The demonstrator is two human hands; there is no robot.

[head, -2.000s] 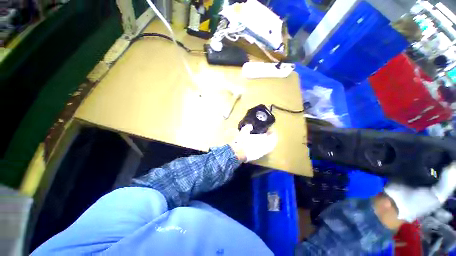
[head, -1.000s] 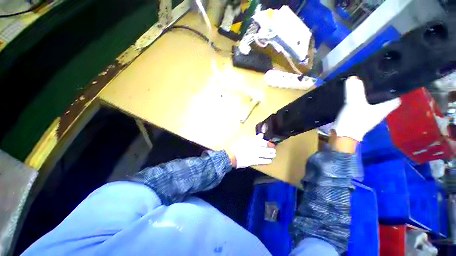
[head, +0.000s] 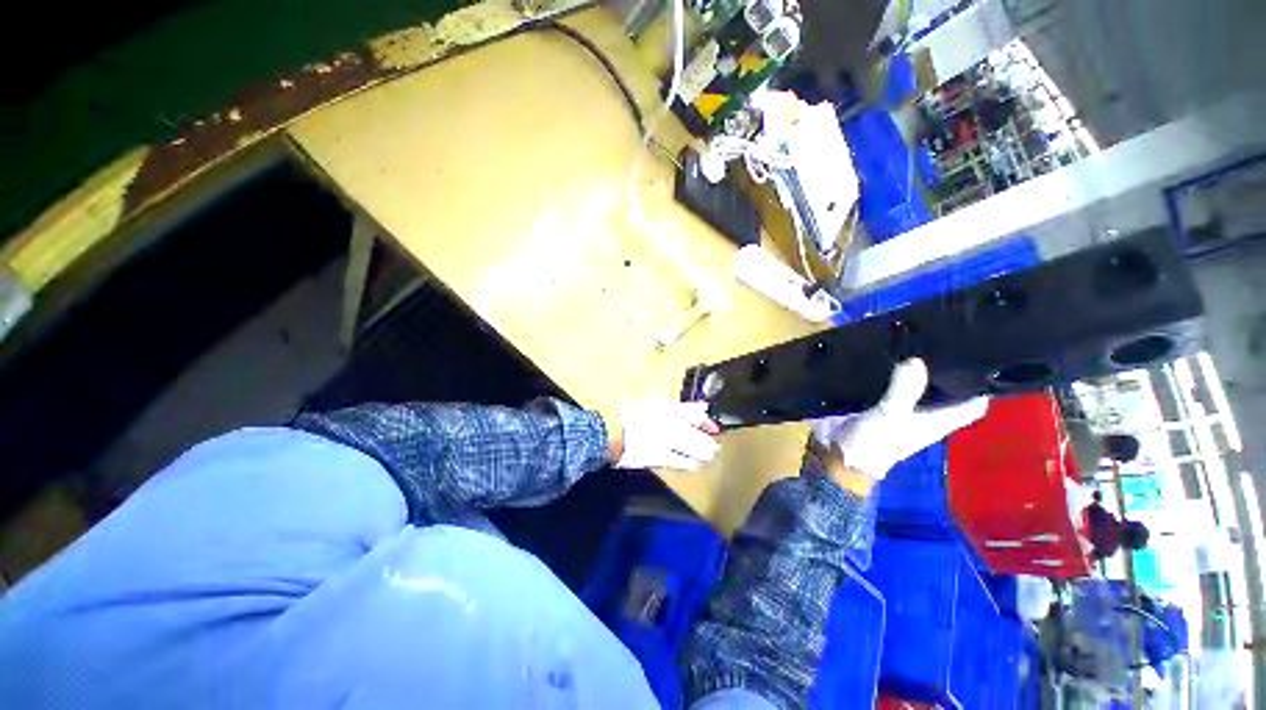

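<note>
A long black power strip (head: 958, 333) with round recessed sockets stretches from the table's right part up to the right, past the table edge. Its near end has a round pale fitting. My left hand (head: 667, 434), in a white glove, is at that near end, fingers against it. My right hand (head: 896, 423), also white-gloved, holds the strip from below near its middle, thumb raised along its side. The undersides of the fingers are hidden.
The tan table (head: 458, 180) carries a black flat box (head: 718, 204), a white extension strip (head: 786, 283) and a white box with cords (head: 816, 167) at the rear. Blue crates (head: 909, 596) and a red crate (head: 1020, 486) stand at the right. A green conveyor edge is at upper left.
The view has turned. Two seconds ago my left hand was at a small black block and my right was at lower right; now both are at the strip, which lies lower than one second ago.
</note>
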